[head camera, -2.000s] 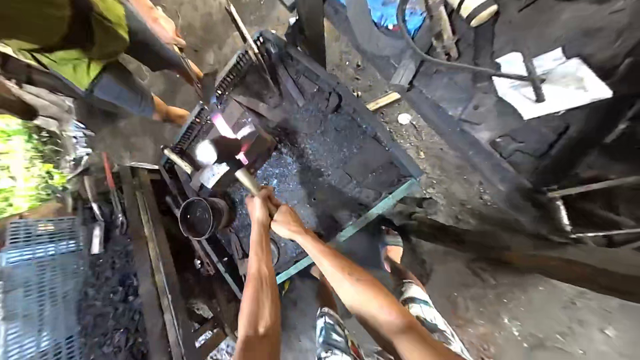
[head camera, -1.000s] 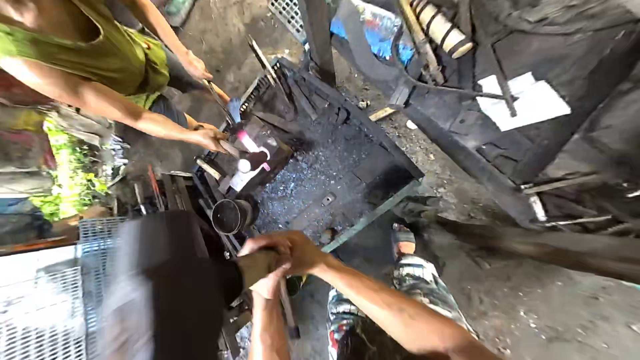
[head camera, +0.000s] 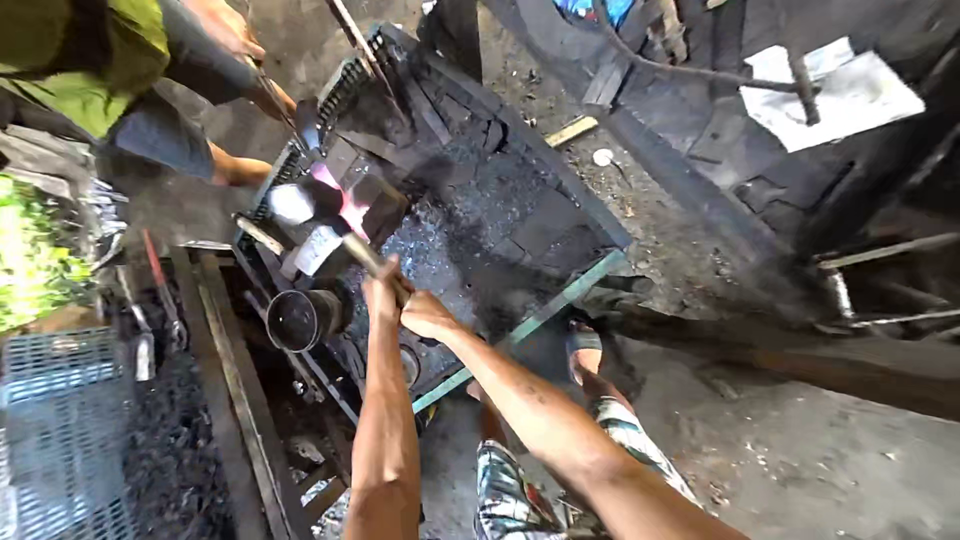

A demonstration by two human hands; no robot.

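Observation:
My left hand (head camera: 385, 289) and my right hand (head camera: 426, 313) grip the wooden handle of a sledgehammer (head camera: 364, 255), the left one nearer the head. The dark hammer head, with a bright shiny face, lies over a pink-glowing piece of hot metal (head camera: 352, 211) at the anvil block. Whether head and metal touch cannot be told. A person (head camera: 225, 30) at the upper left holds a long tool, perhaps tongs, that reaches toward the glowing metal. Beside the anvil is a pale metal block (head camera: 318, 250).
A dark bucket (head camera: 294, 321) stands left of my hands. The low frame's green edge (head camera: 559, 304) runs close to my feet. A short wooden handle (head camera: 259, 233) lies near the anvil. A blue plastic crate (head camera: 64, 435) and charcoal (head camera: 172, 457) are at lower left.
The hammer, raised close to the camera one second ago, has come down to the glowing metal. The other person's hand that was near the anvil has drawn back.

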